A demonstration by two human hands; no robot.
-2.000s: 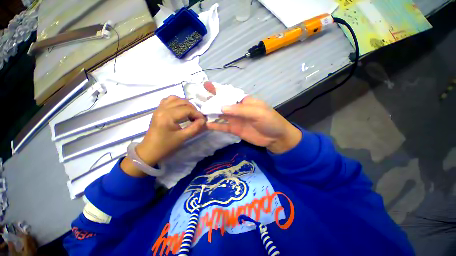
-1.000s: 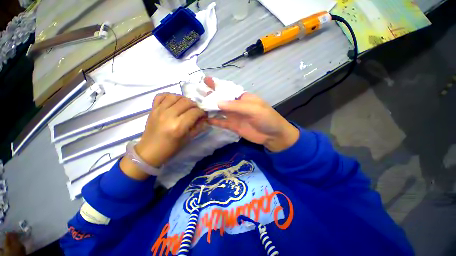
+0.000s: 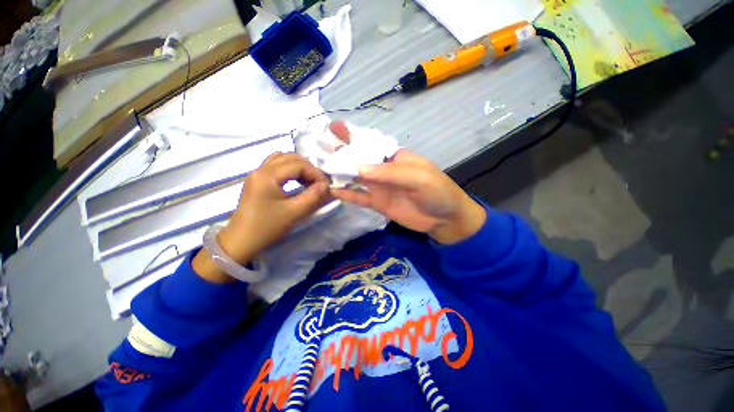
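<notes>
Slim silver-white bars [image 3: 185, 182] lie side by side on a white sheet [image 3: 211, 100]. My left hand [image 3: 278, 197] is bare, its thumb and forefinger pinched together in a ring near the bars' right ends. Whatever is between those fingertips is too small to see. My right hand [image 3: 414, 193] meets it from the right, thumb above and fingers below a small white piece [image 3: 346, 182]. Crumpled white fabric [image 3: 366, 147] covers part of the right fingers, with a bare fingertip showing; whether it is a glove is unclear. Thin dark wires lie over the bars.
A blue box [image 3: 291, 50] of small screws stands beyond my hands. An orange electric screwdriver [image 3: 479, 55] lies on the grey bench [image 3: 451, 109], its black cord curving down right. A beige slab [image 3: 145, 72] and another bar [image 3: 80, 181] are at left. A printed sheet [image 3: 616, 36] is far right.
My left hand closed down over the pinch point a second ago; now its thumb and forefinger form an open ring again. My right hand has barely moved.
</notes>
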